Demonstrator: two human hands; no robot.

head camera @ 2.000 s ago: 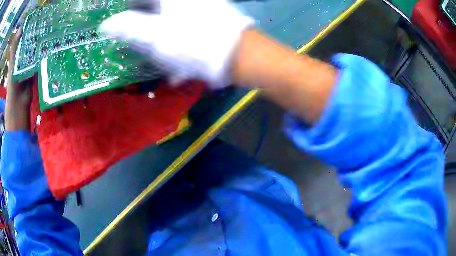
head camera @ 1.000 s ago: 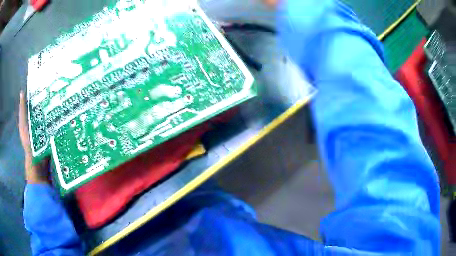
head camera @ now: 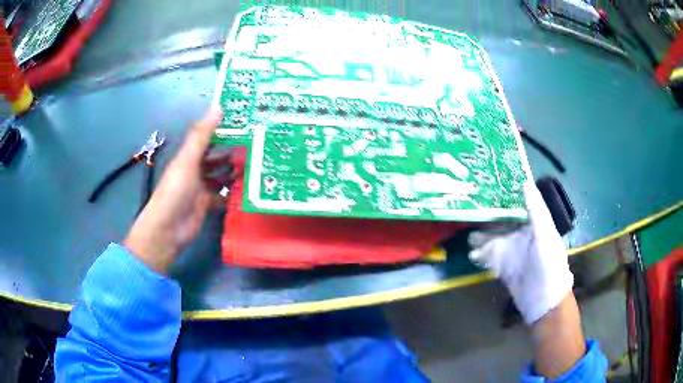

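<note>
The large green circuit board (head camera: 389, 161), solder side up, is held above the red pad (head camera: 314, 243). My bare left hand (head camera: 176, 196) grips its left edge, fingers partly under it. My right hand (head camera: 524, 258), in a white glove, holds its lower right corner from the side and below. Bright glare covers much of the board's upper part. Diagonal cutters (head camera: 142, 161) with black handles and orange bands lie open on the bench, left of my left hand. A small piece of yellow shows at the pad's lower right edge.
A black block-like item (head camera: 555, 206) lies right of the board, with a dark handle-like piece (head camera: 543, 149) above it. A small dark item (head camera: 10, 145) is at far left. Boards on red supports stand at upper left. Yellow edging (head camera: 359, 305) curves along the bench's near side.
The view has swung round to show the bench squarely. My gloved right hand has come onto the board's lower right corner. My left hand is still at the left edge. The cutters have come into view.
</note>
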